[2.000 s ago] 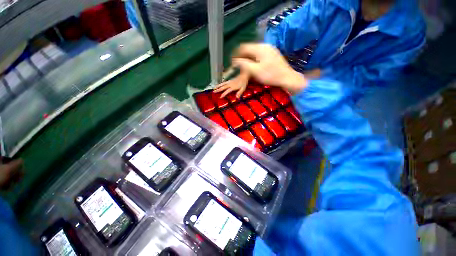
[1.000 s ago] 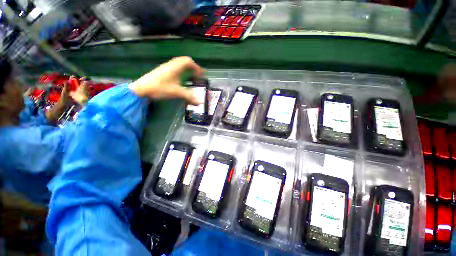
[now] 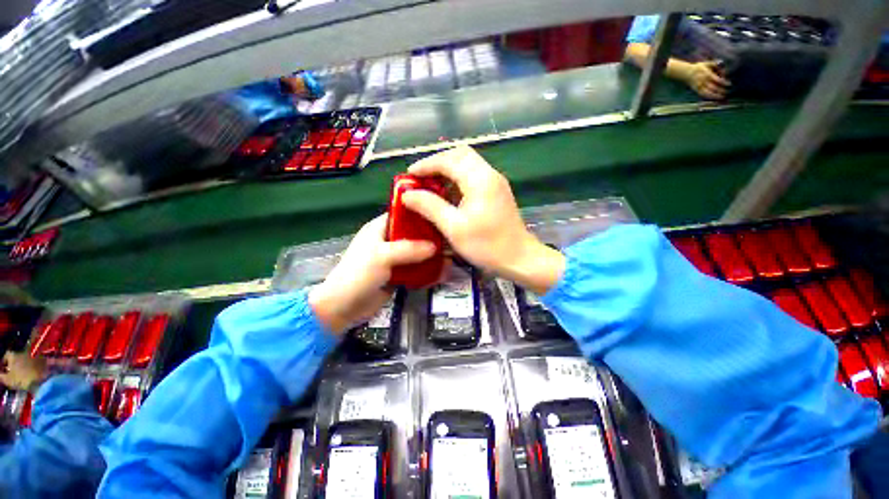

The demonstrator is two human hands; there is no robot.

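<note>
My left hand (image 3: pixel 359 271) and my right hand (image 3: pixel 480 210) hold a phone with a glossy red cover (image 3: pixel 413 232) upright above the clear phone tray (image 3: pixel 468 375). My left hand grips its lower end; my right fingers and thumb are at its upper end. The tray has two rows of deep pockets with black phones, white labels up, such as one phone (image 3: pixel 460 453) in the near row. My hands and sleeves hide part of the far row. Whether the cover is fully seated cannot be told.
A black cover tray with red covers (image 3: pixel 746 255) lies at the right. Another person's hand (image 3: pixel 21 370) is by a clear tray of red-covered phones (image 3: pixel 109 336) at the left. A cover tray (image 3: pixel 327 146) is on the raised shelf. Another hand (image 3: pixel 697 78) touches stacked trays beyond it.
My view has shifted. One hand was at a black phone in the tray's far-left corner; now both hands hold a red-covered phone above the tray.
</note>
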